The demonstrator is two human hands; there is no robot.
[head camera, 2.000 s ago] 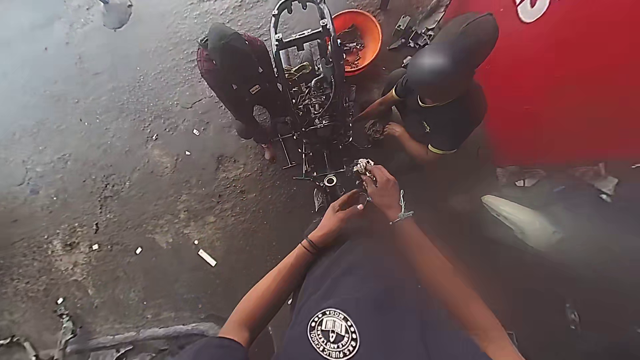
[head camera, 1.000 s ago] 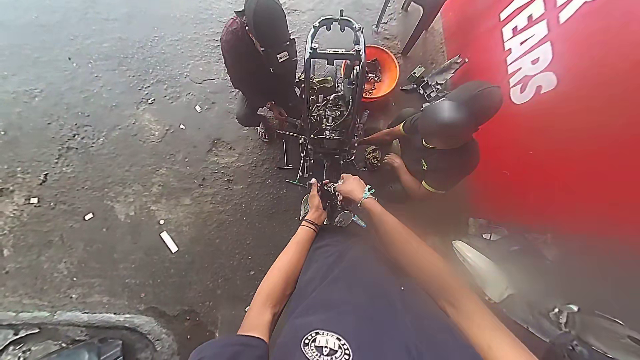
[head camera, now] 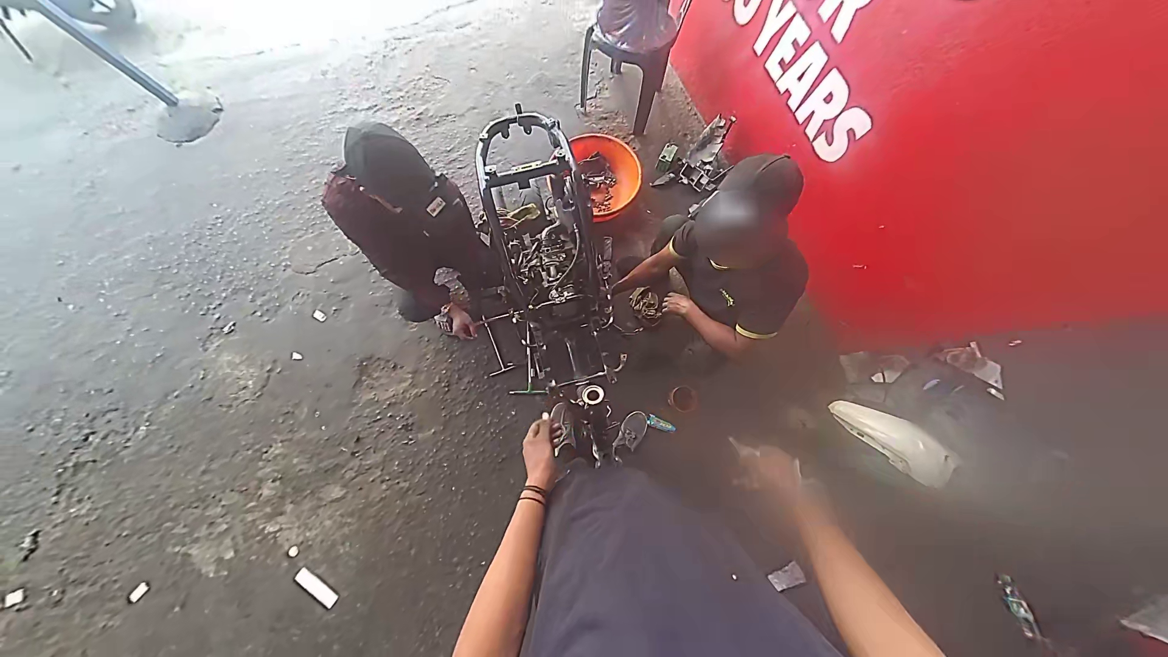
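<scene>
A stripped motorcycle frame (head camera: 573, 351) stands upright on the ground in front of me, with its bare seat rails (head camera: 484, 173) at the far end and the round steering head (head camera: 592, 394) near my feet. My left hand (head camera: 540, 449) is beside the near end of the frame, its fingers bent; whether it holds anything is unclear. My right hand (head camera: 771, 470) is out to the right over the ground, blurred, away from the frame. Its fingers point left, and its grip cannot be made out. A green-handled T-shaped tool (head camera: 528, 391) lies by the frame's left side.
A person (head camera: 401, 210) crouches left of the frame, another person (head camera: 744, 246) on the right with a coiled part. Beyond are an orange basin (head camera: 630, 173) of parts and a plastic chair (head camera: 650, 68). A red wall (head camera: 985, 164) and a white fairing panel (head camera: 894, 443) are at right.
My hands were together at the near end of the frame; the right hand has moved away to the right. My left hand remains near the frame. The view has shifted.
</scene>
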